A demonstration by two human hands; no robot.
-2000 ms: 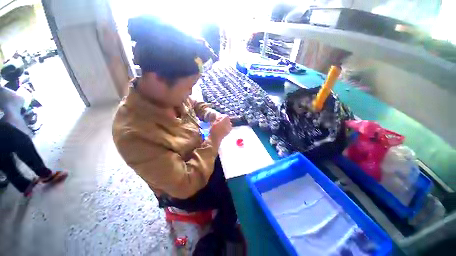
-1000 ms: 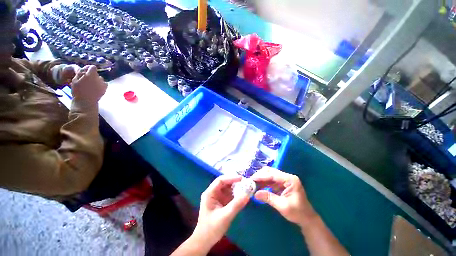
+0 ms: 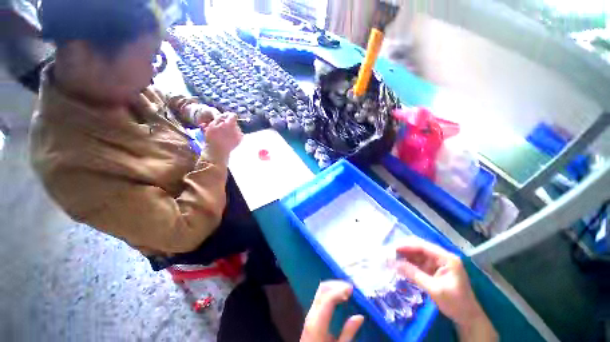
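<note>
The blue tray (image 3: 314,230) stands on the green bench, with a white liner (image 3: 348,220) inside. Small purple-and-white pieces (image 3: 401,302) lie clustered at its near end. My right hand (image 3: 441,280) is over the tray's near right part, palm inward, its fingertips bent above the liner and blurred; whether they hold a small piece cannot be told. My left hand (image 3: 329,314) is at the tray's near left corner, cut off by the bottom edge, thumb and finger apart with nothing visible between them. The rounded whitish figurine is not visible now.
A seated person in a brown jacket (image 3: 134,167) works at the left beside a white sheet (image 3: 267,177) with a red disc (image 3: 264,155). Behind the tray are a black bag (image 3: 348,123), a yellow-orange handled tool (image 3: 368,63), a pink-red bag (image 3: 421,143) and rows of figurines (image 3: 234,73).
My hands have parted; the right has moved over the tray, the left stays low near its corner. The figurine they held is out of sight. The view has turned left since one second ago.
</note>
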